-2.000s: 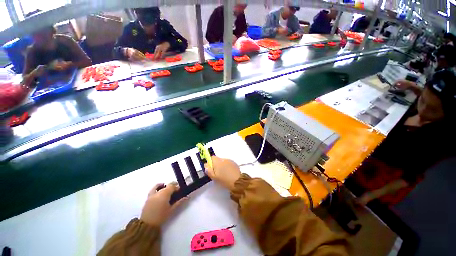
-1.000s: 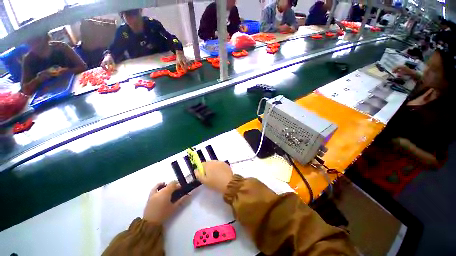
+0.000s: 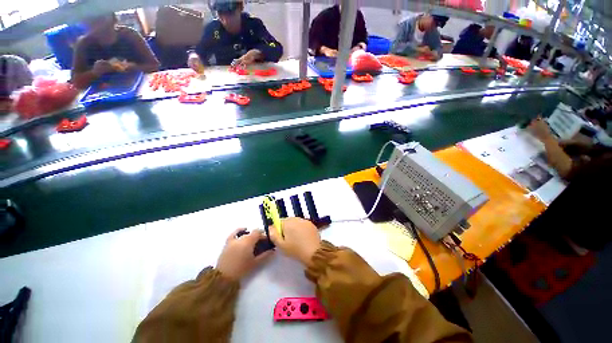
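A black charging dock point(image 3: 295, 209) with several upright blades stands on the white bench. My left hand point(image 3: 239, 253) holds its left end. My right hand point(image 3: 297, 238) grips a yellow controller point(image 3: 272, 213) upright at the leftmost blade; whether it is fully seated cannot be told, as my fingers hide its lower part. A thin white cable point(image 3: 355, 218) runs from the dock's right end towards the grey box. A pink controller point(image 3: 300, 309) lies flat on the bench below my right hand, its right end by my sleeve.
A grey vented box point(image 3: 429, 191) sits on an orange mat point(image 3: 504, 213), a dark flat lump point(image 3: 376, 201) beside it. The green conveyor point(image 3: 181, 194) carries black docks point(image 3: 307, 146). Another black part point(image 3: 13, 315) lies at the bench's left edge. People sit across the line; one is at right.
The yellow controller has moved along the dock's blades to the leftmost one, my right hand with it. The view has shifted, and black parts now show at the left edge.
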